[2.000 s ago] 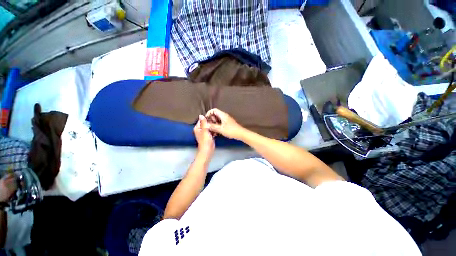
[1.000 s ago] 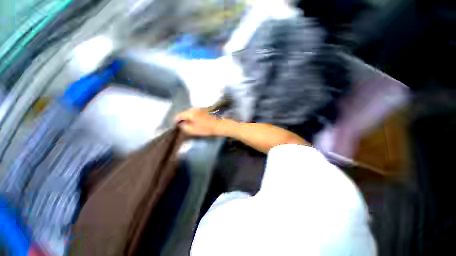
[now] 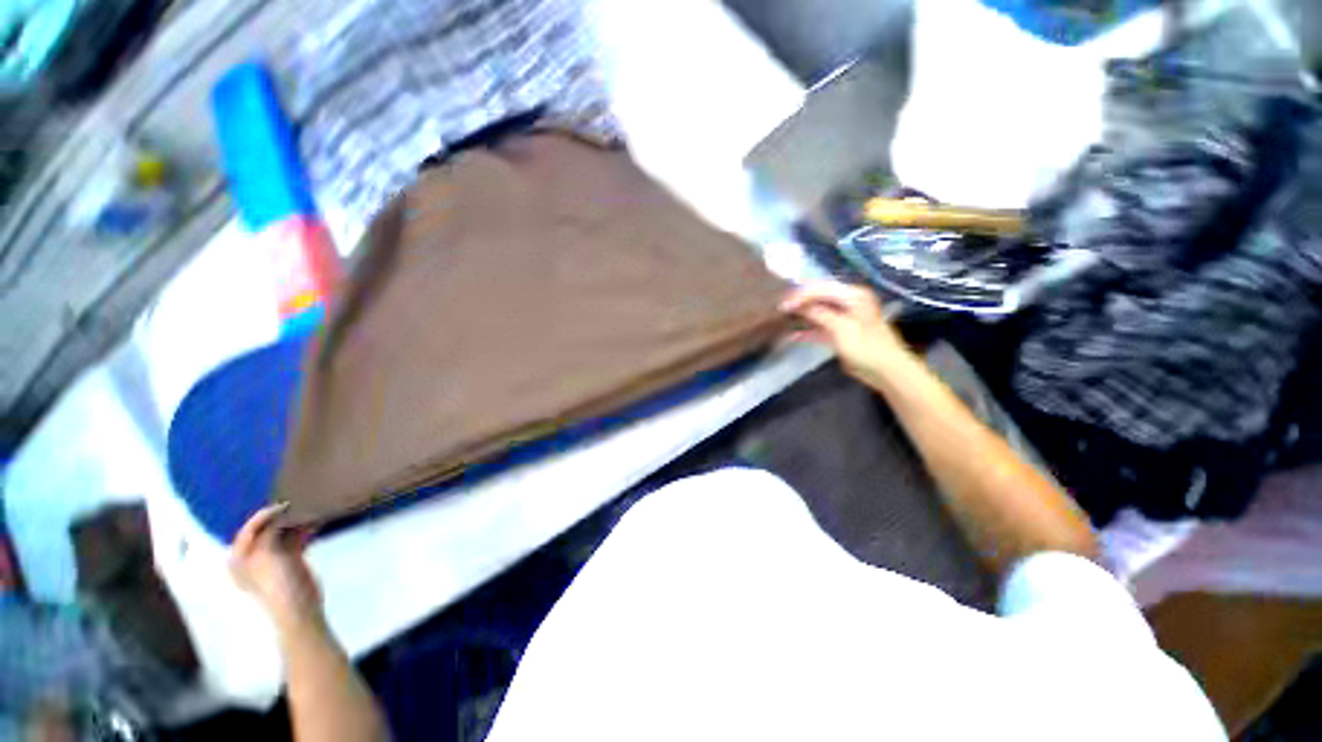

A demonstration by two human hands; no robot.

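Note:
A brown garment panel (image 3: 522,290) is spread wide over the navy padded board (image 3: 232,435), with its near edge stretched between my hands. My left hand (image 3: 276,558) grips the near left corner of the panel. My right hand (image 3: 848,322) grips its right corner near the board's right end. Plaid cloth (image 3: 450,87) joined to the brown panel lies beyond it, slightly blurred. The steam iron (image 3: 942,261), with a tan wooden handle, rests to the right of my right hand. The board's middle is hidden under the panel.
A blue long box (image 3: 264,152) with a red label lies behind the board. A white cloth (image 3: 971,102) is bunched beyond the iron. A crumpled dark plaid pile (image 3: 1174,334) lies at right, above a brown box (image 3: 1240,652). Another brown piece (image 3: 123,573) hangs at far left.
The brown panel was bunched at my pinched hands on the board, and is now stretched wide. My hands have moved far apart. The view has turned and shifted.

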